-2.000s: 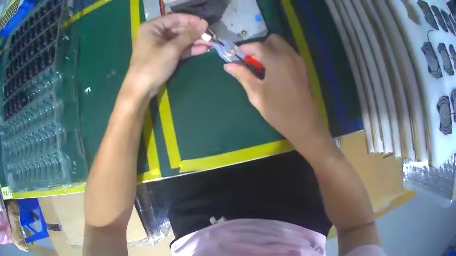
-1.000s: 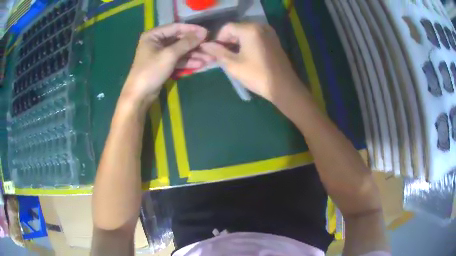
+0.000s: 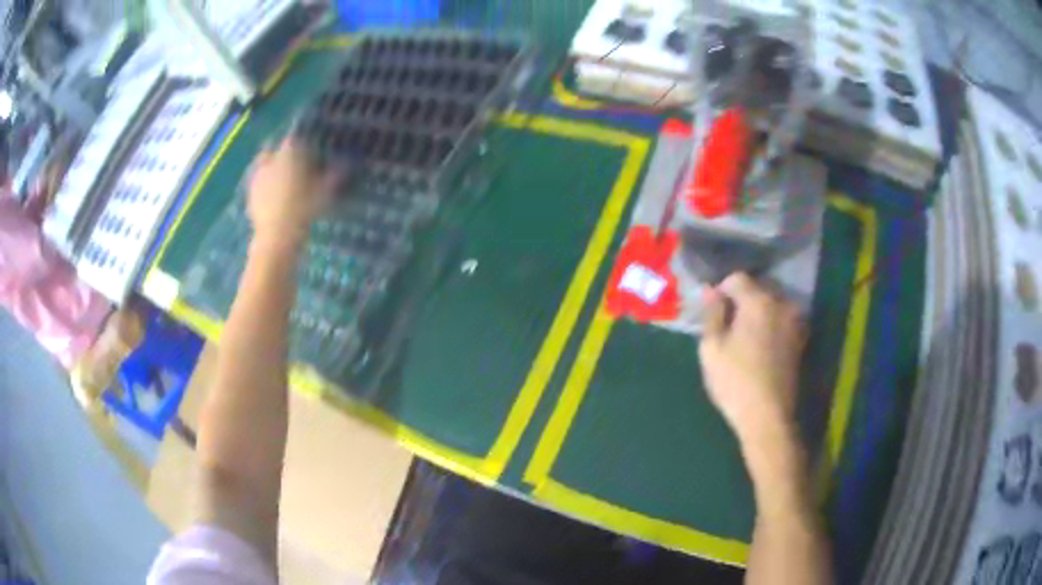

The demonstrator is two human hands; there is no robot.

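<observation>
My left hand (image 3: pixel 286 189) is over the left side of the clear blister tray (image 3: pixel 377 263), whose upper rows are filled with dark modules. The hand is blurred, and I cannot tell whether it holds a module. My right hand (image 3: pixel 748 349) is at the front of the grey press base plate (image 3: pixel 806 257), its fingers curled at the press. Whether anything is between its fingertips is hidden. The press has a thick red clamp handle (image 3: pixel 718 163). A red patch with a white sticker (image 3: pixel 643 281) lies at its left. No cutters can be made out.
Foam trays stand behind the press (image 3: pixel 868 143) and at the right (image 3: pixel 1017 377). Another white tray (image 3: pixel 154 189) is at the far left. A person in a pink sleeve (image 3: pixel 46 274) is beside a blue bin (image 3: pixel 154 371). Yellow tape (image 3: pixel 571 331) marks the green mat.
The view has swung left and up, showing the whole press. My hands have parted: the left moved out to the blister tray, the right to the press. The cutters are no longer visible.
</observation>
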